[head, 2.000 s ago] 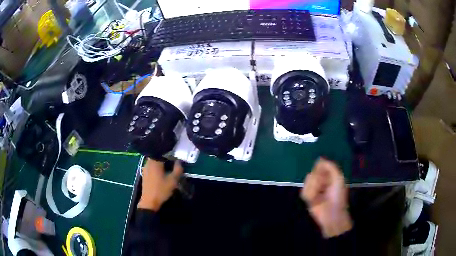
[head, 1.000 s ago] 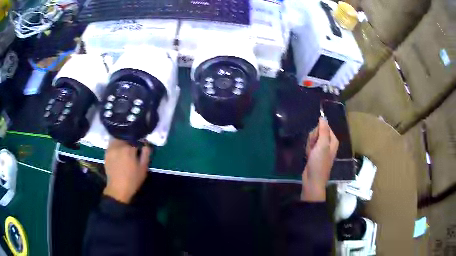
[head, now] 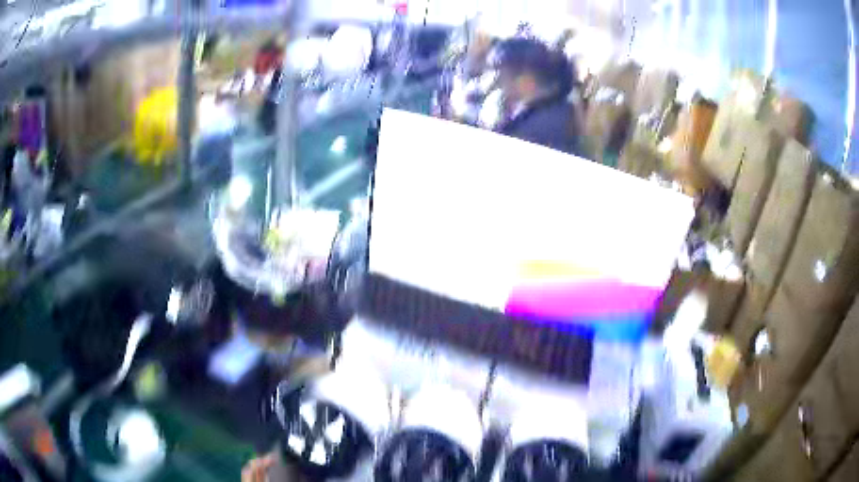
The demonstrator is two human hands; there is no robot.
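Observation:
Three white-and-black dome cameras show at the bottom of the blurred head view. The left camera [head: 325,435] shows its black face with bright patches. The middle camera [head: 426,457] and the right camera [head: 546,462] are cut off by the bottom edge. A small blurred part of my left hand [head: 258,468] shows at the bottom edge, just left of the left camera; whether it touches or holds the camera cannot be told. My right hand is out of the picture.
A monitor [head: 518,207] with a mostly white screen stands behind a keyboard [head: 471,325]. A white box-shaped device [head: 688,405] is at right, beside stacked brown cartons [head: 810,273]. A white roll [head: 132,442] lies at left. A person [head: 542,99] is behind the monitor.
The view has swung up, so the whole monitor and the room behind show. My right hand has left the picture, and my left hand is mostly cut off. The left camera's face looks turned.

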